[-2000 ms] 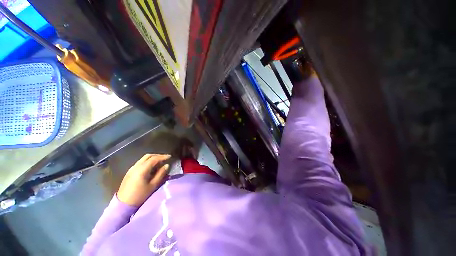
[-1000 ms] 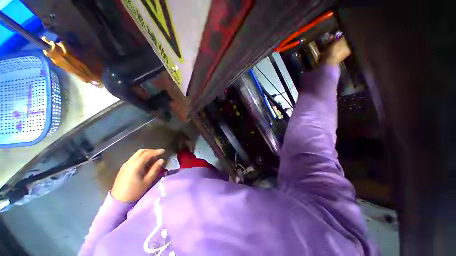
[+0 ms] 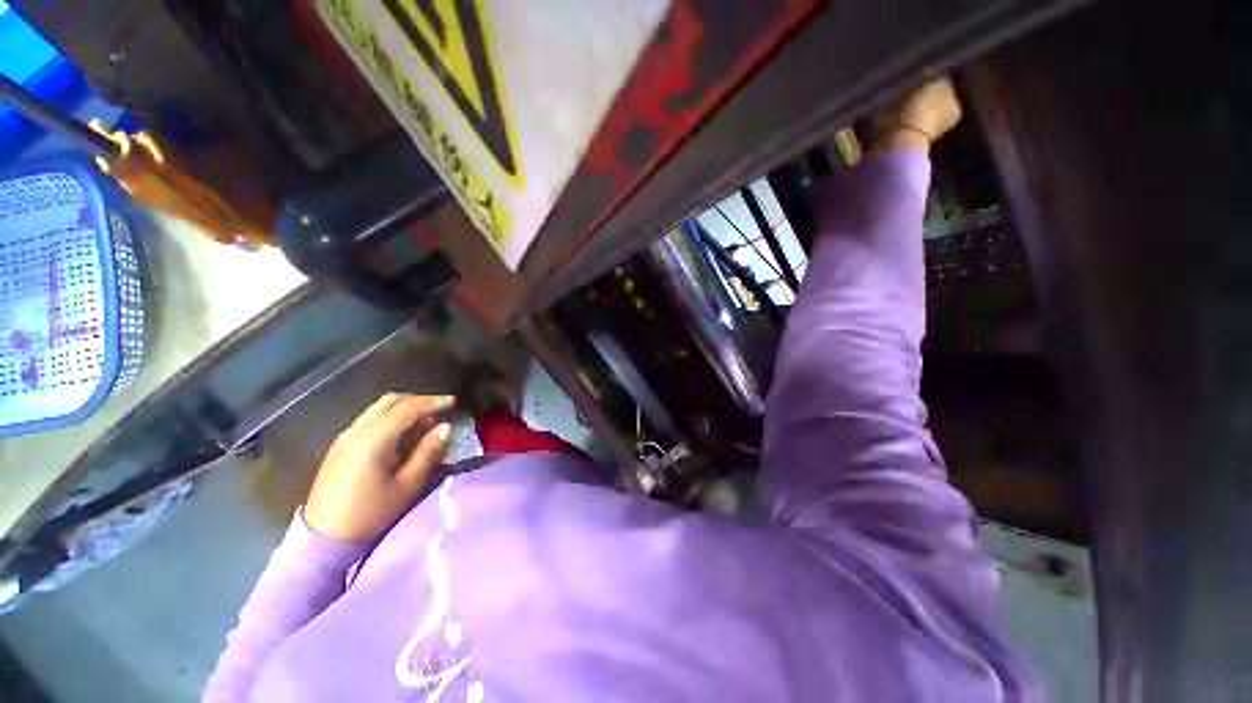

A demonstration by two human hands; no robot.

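My right hand [image 3: 930, 113] is far inside the dark mould area [image 3: 1002, 275], at the upper right beyond the door edge. Its fingertips are hidden, so I cannot tell what they touch. My left hand [image 3: 378, 467] is in front of my body at the lower left, fingers curled and apart, with nothing seen in it. The machine safety door [image 3: 687, 124], dark with worn red paint and a yellow-black warning label [image 3: 474, 83], stands between my hands. Shiny tie bars [image 3: 707, 319] run behind it.
A pale blue perforated basket [image 3: 103, 302] with some purple pieces sits on the pale tabletop [image 3: 227, 282] at the left. Orange-handled side cutters [image 3: 179, 192] are at the machine edge. A blue bin [image 3: 30, 55] shows at the upper left. Clear plastic [image 3: 117, 529] lies low at the left.
My right hand has reached further up and inward, and the orange hose no longer shows. The door edge and label now fill more of the view. My left hand has barely moved.
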